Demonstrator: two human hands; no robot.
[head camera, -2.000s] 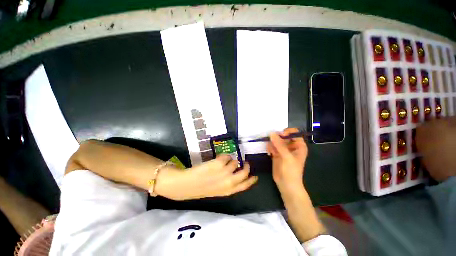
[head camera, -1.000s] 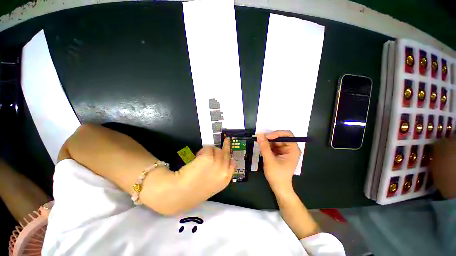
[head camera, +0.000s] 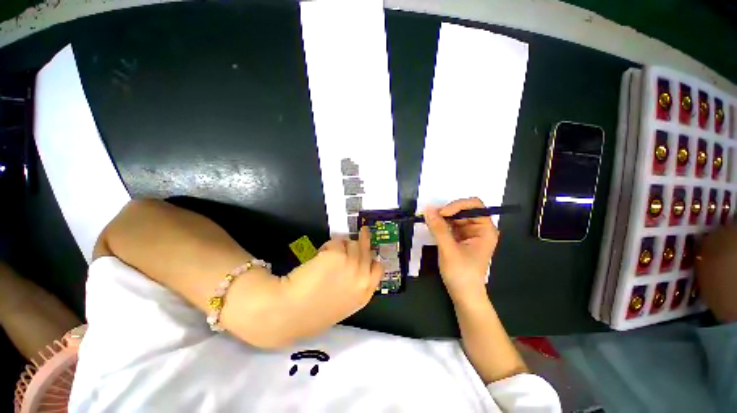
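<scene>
The open phone unit (head camera: 389, 253), a black frame with a green board and silver shields, lies over the near end of the left white sheet. My left hand (head camera: 346, 274) rests on its left side with the fingertips on it, holding it down. My right hand (head camera: 464, 239) holds the thin black tweezers (head camera: 485, 212), their tip pointing left at the unit's upper edge; whether the tip touches is too small to tell. Grey adhesive pads (head camera: 353, 187) sit in a column on the left white sheet (head camera: 347, 81). Black adhesive pieces (head camera: 427, 262) show at the near end of the right white sheet (head camera: 477, 97).
A smartphone (head camera: 570, 181) lies right of the sheets. Beyond it is a stacked white foam tray (head camera: 621, 202) with red components, and another person's hand (head camera: 717, 270). A yellow label (head camera: 303, 248) lies by my left wrist. A third white sheet (head camera: 73, 145) and a pink fan (head camera: 50, 377) are at left.
Over two seconds, my left hand has shifted to the unit's left side, uncovering more of the board. Since one second ago, my right hand and the tweezers have moved slightly right and up from the unit.
</scene>
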